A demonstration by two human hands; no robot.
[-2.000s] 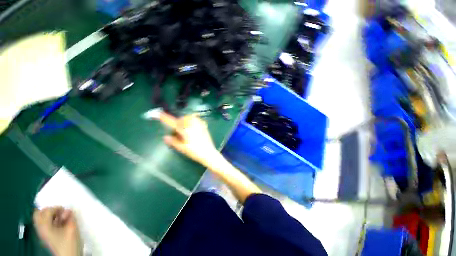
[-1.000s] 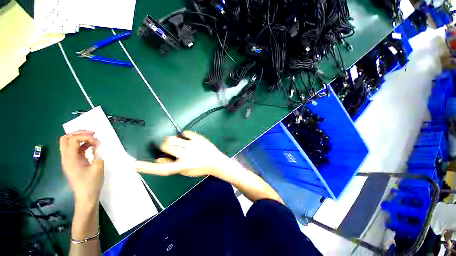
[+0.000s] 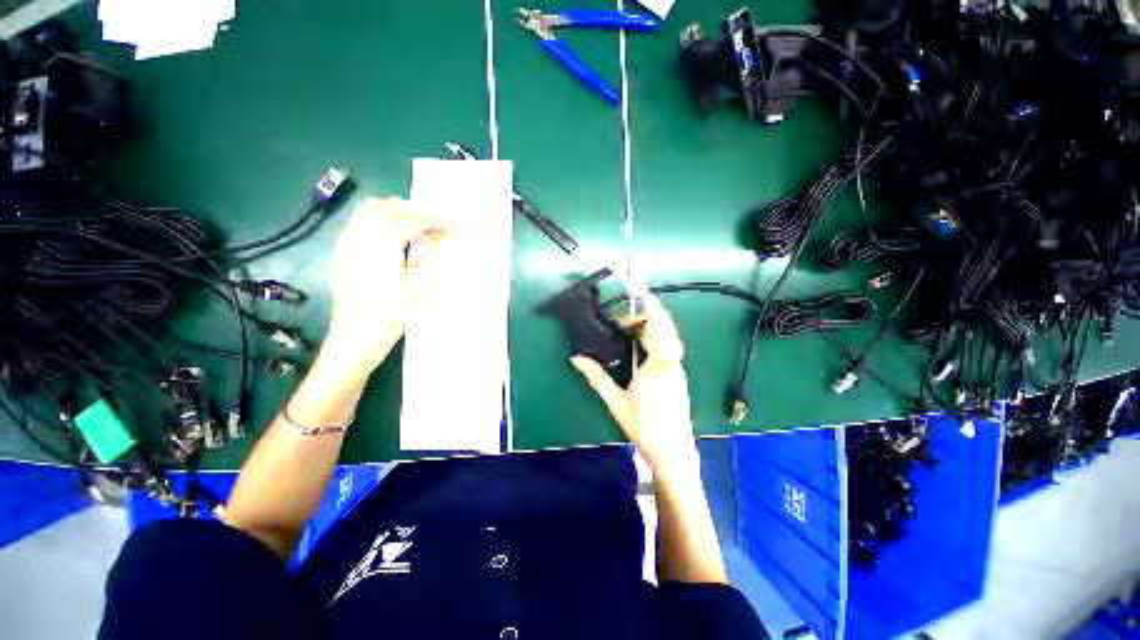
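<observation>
A white label sheet (image 3: 460, 350) lies upright on the green mat. My left hand (image 3: 375, 269) is over its upper left part, fingertips pinched together; whether a small pale label is between them cannot be told. My right hand (image 3: 650, 375) holds a black port module (image 3: 590, 328) just right of the sheet, thumb at its lower side and fingers at its right. Its cable (image 3: 706, 290) runs right to a folded bundle. A slim black tool (image 3: 545, 225) lies partly under the sheet.
Blue-handled cutters (image 3: 581, 53) lie at the far side. Black cable heaps lie at left (image 3: 88, 275) and right (image 3: 1000, 163), with a green tag (image 3: 105, 431) on the left one. Loose plugs, one (image 3: 331, 185) near my left hand. Blue bins (image 3: 794, 513) stand along the near edge.
The view has turned and shifted, so the sheet now stands upright at centre. My right hand now holds the module clearly, right of the sheet. My left hand stays over the sheet.
</observation>
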